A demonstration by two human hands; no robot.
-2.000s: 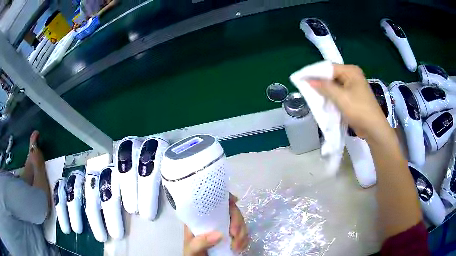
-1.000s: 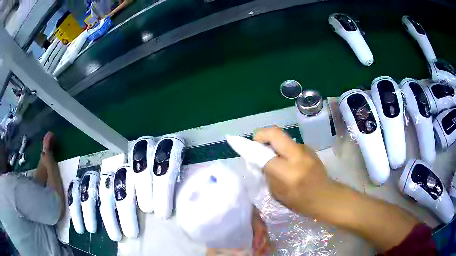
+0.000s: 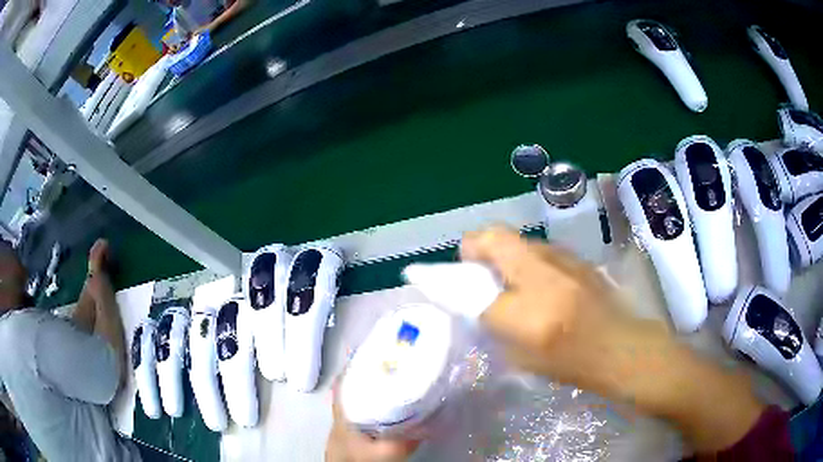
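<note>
A white handset (image 3: 397, 370) stands tilted up at the lower middle, its wide flat head towards the camera with a small blue patch and a faint yellow one. My left hand (image 3: 365, 442) holds it from below, partly hidden by the head and cut off by the bottom edge. My right hand (image 3: 541, 302), slightly blurred, pinches a folded white wiping cloth (image 3: 451, 284). The cloth's pointed tip is at the upper right of the head; I cannot tell if it touches.
Handsets stand in a row at left (image 3: 307, 316) and at right (image 3: 663, 244). A solvent bottle (image 3: 577, 226) has its lid open. Clear film scraps (image 3: 559, 433) lie on the bench. The green conveyor belt (image 3: 406, 153) carries handsets. A person (image 3: 59, 361) is at left.
My right hand has brought the cloth from above the bottle left and down to the handset. My left hand has turned the handset so its flat head faces the camera. The view has shifted slightly.
</note>
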